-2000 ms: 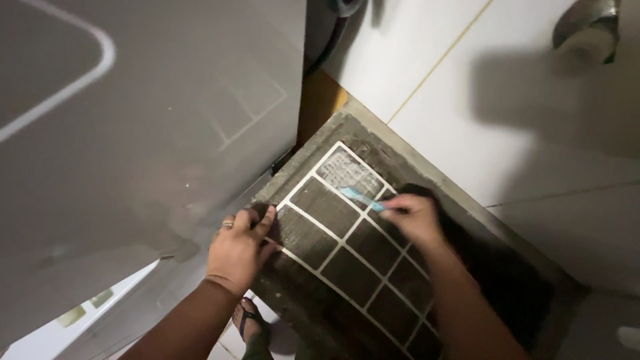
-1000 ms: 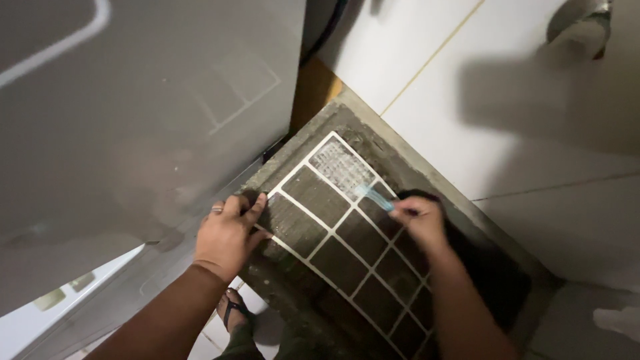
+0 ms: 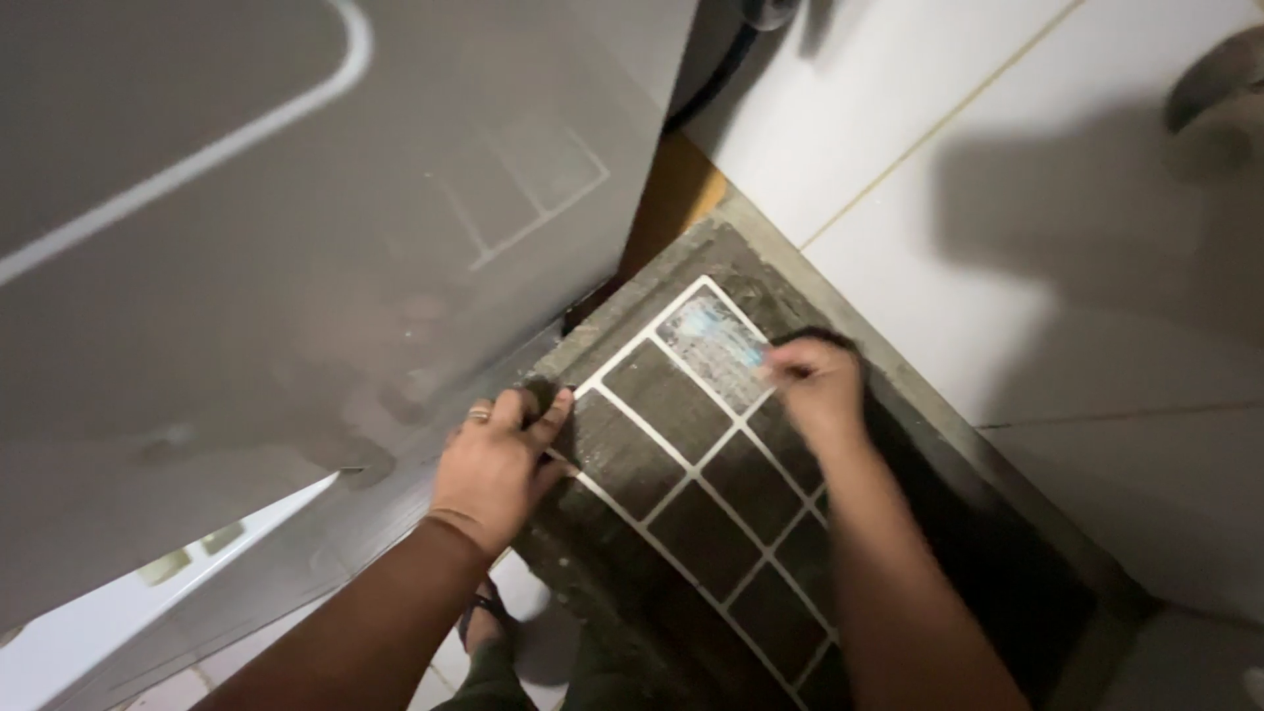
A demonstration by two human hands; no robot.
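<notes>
A mesh filter panel with a white grid frame lies at a slant over a dark, rough concrete basin. My left hand grips the panel's left edge, thumb and fingers around the frame. In my right hand is a small light-blue brush, blurred, over the panel's far corner section. That section looks whitish and wet, while the other sections look dark. My right fingers hide most of the brush's handle.
A glossy grey appliance side panel rises at the left. White wall tiles stand beyond the basin's concrete rim, with a metal fixture at upper right. A sandalled foot is below.
The brush in my right hand has moved about over the far corner section, which looked less whitish two seconds ago. My left hand has kept its hold on the panel's edge.
</notes>
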